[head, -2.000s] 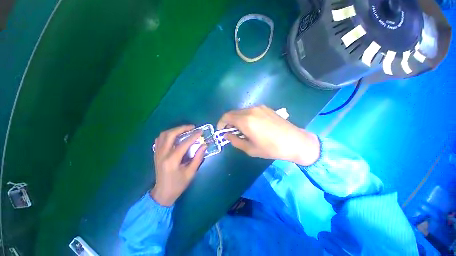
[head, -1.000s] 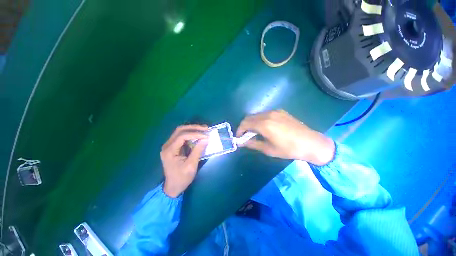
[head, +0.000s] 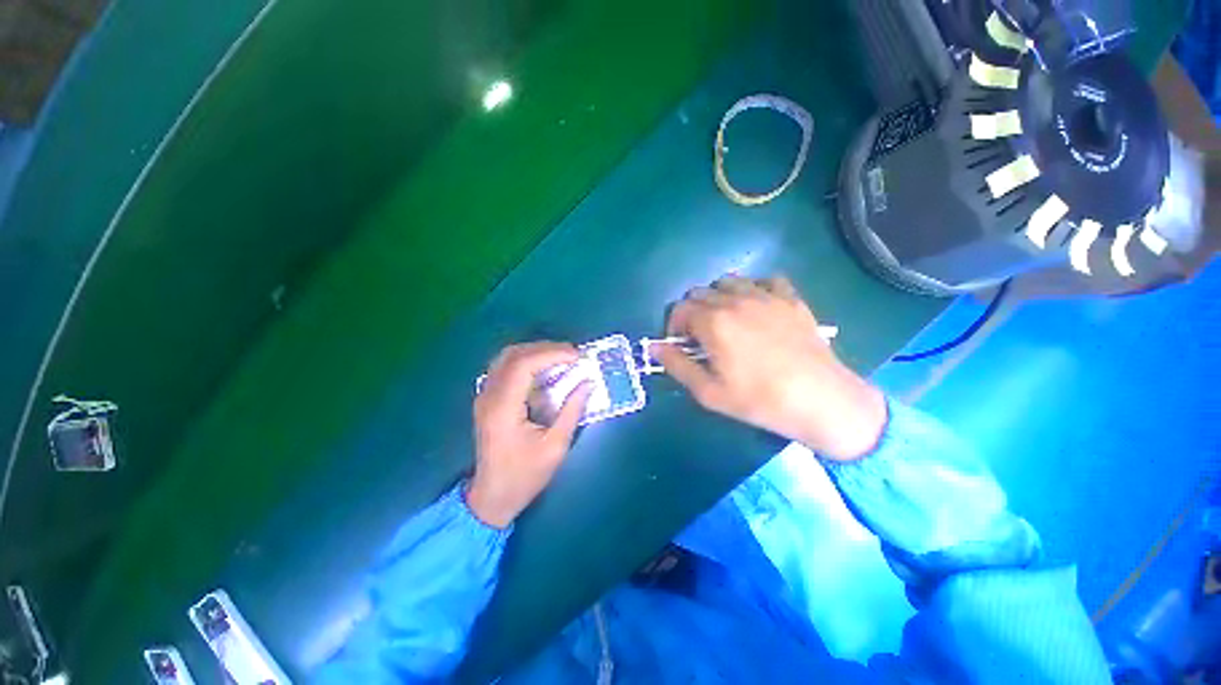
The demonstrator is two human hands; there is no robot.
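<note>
An open power bank unit (head: 616,380) with a whitish frame and a bluish-dark patch at its right end lies just above the bench in front of me. My left hand (head: 525,426) grips its left end, with fingers over the white cell. My right hand (head: 757,351) pinches the white charging cables (head: 656,351) at the unit's right end. A white plug tip (head: 828,331) shows beyond the right hand. The far left end of the unit is mostly hidden by the left hand.
The dark grey tape dispenser (head: 924,201) with pale tabs stands at the upper right. A pale tape ring (head: 763,150) lies left of it. The green conveyor (head: 335,201) runs along the left with one unit (head: 83,439) on it. More units (head: 238,642) lie at the lower left.
Both hands and the unit appear farther right in the picture, partly as the view shifts. The right hand has moved from the cables' side to a more knuckles-up pose, still pinching them.
</note>
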